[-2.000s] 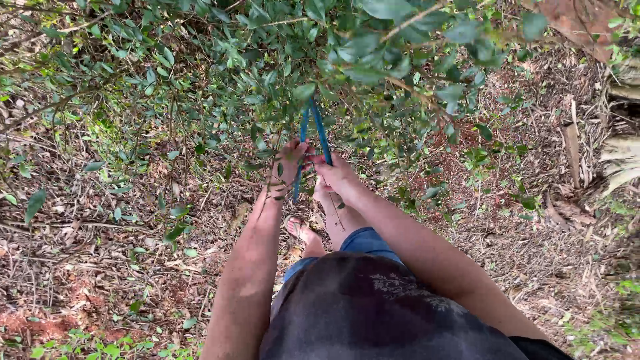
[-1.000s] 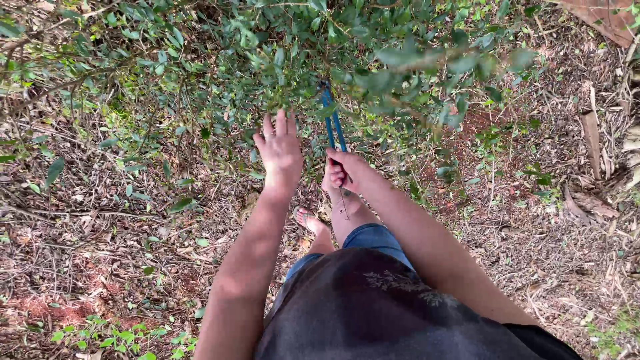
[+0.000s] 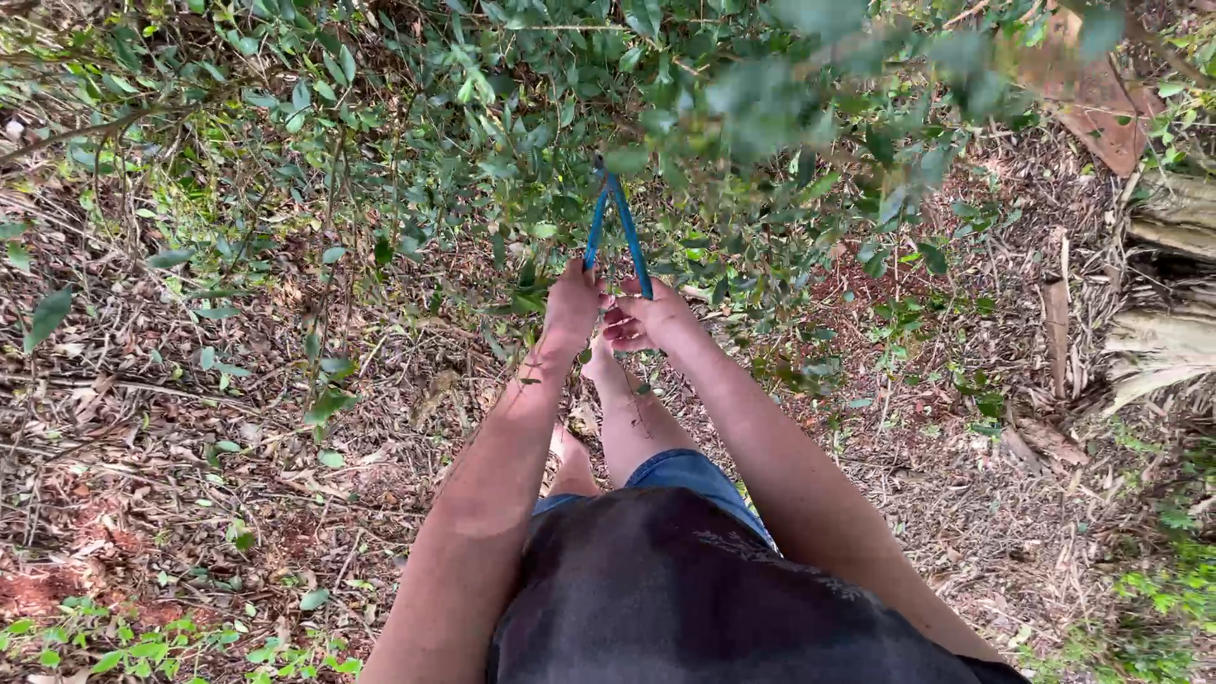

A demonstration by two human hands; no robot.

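A two-handled cutting tool, likely loppers (image 3: 628,234), has blue handles spread in a narrow V, its head up among the leaves of a shrub (image 3: 532,142). My left hand (image 3: 574,300) is closed on the lower end of the left handle. At the lower end of the right handle is my right hand (image 3: 650,315), gripping it, with fingers curled toward the left hand. Foliage partly hides the tool's head, so its blades and what lies between them cannot be made out. Thin leafy twigs hang over my left wrist.
Blurred leafy branches (image 3: 779,104) hang close to the camera at the upper right. Split, pale wood (image 3: 1164,328) lies at the right edge, below a flat reddish-brown piece (image 3: 1102,114). Leaf litter (image 3: 380,418) and twigs cover the ground around my bare feet.
One second ago my left hand was off the tool with fingers spread and the handles were close together. It now holds the left handle, and the handles are apart.
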